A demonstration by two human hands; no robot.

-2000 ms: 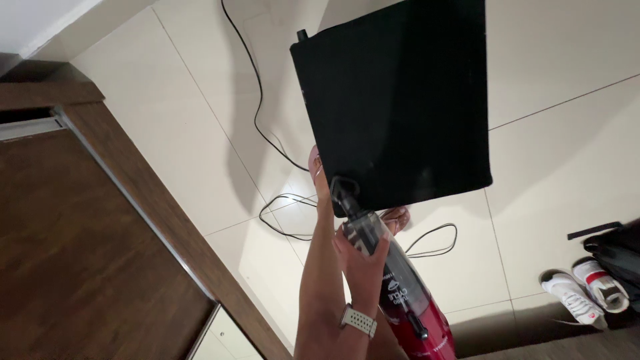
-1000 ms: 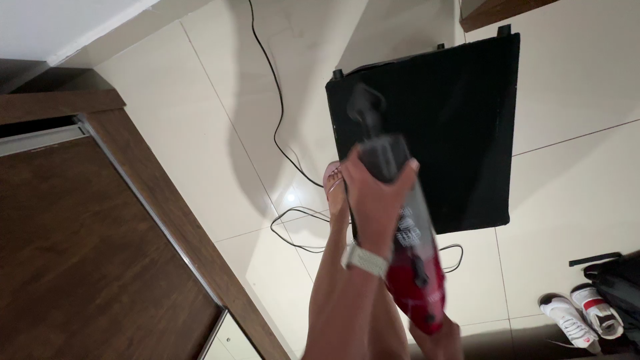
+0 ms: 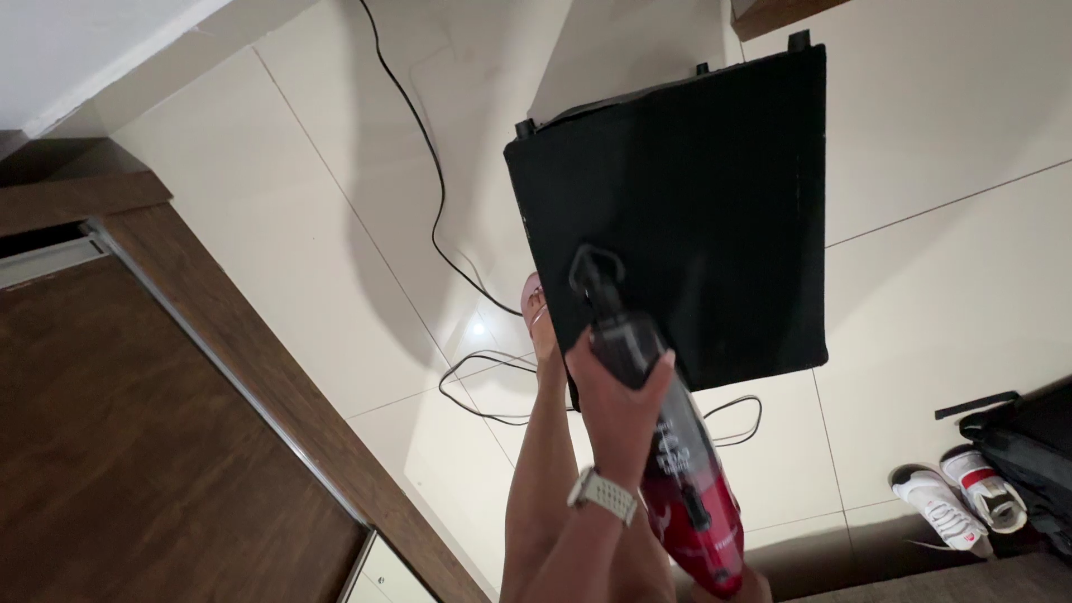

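A red and black handheld vacuum cleaner (image 3: 691, 486) with a clear grey front section lies across the lower middle. My left hand (image 3: 620, 394), with a light perforated watch strap at its wrist, is wrapped around its front section. At the bottom edge my right hand (image 3: 737, 586) is at the red rear end, mostly hidden and cut off. The vacuum's triangular black nozzle (image 3: 596, 272) is over the left part of a black fabric-covered rectangular panel (image 3: 695, 201) with short black feet or pegs along its far edge. Whether the nozzle touches the fabric cannot be told.
A black cable (image 3: 437, 167) runs over the tiled floor (image 3: 293, 318) and loops beside my sandalled foot (image 3: 536, 303). A brown wooden sliding door (image 3: 167, 435) stands left. White shoes (image 3: 946, 507) and a black bag (image 3: 1026, 452) lie at lower right.
The nozzle has moved from the panel's near left corner to farther up its left part. The panel's far edge with its pegs has come into view. The view has shifted somewhat.
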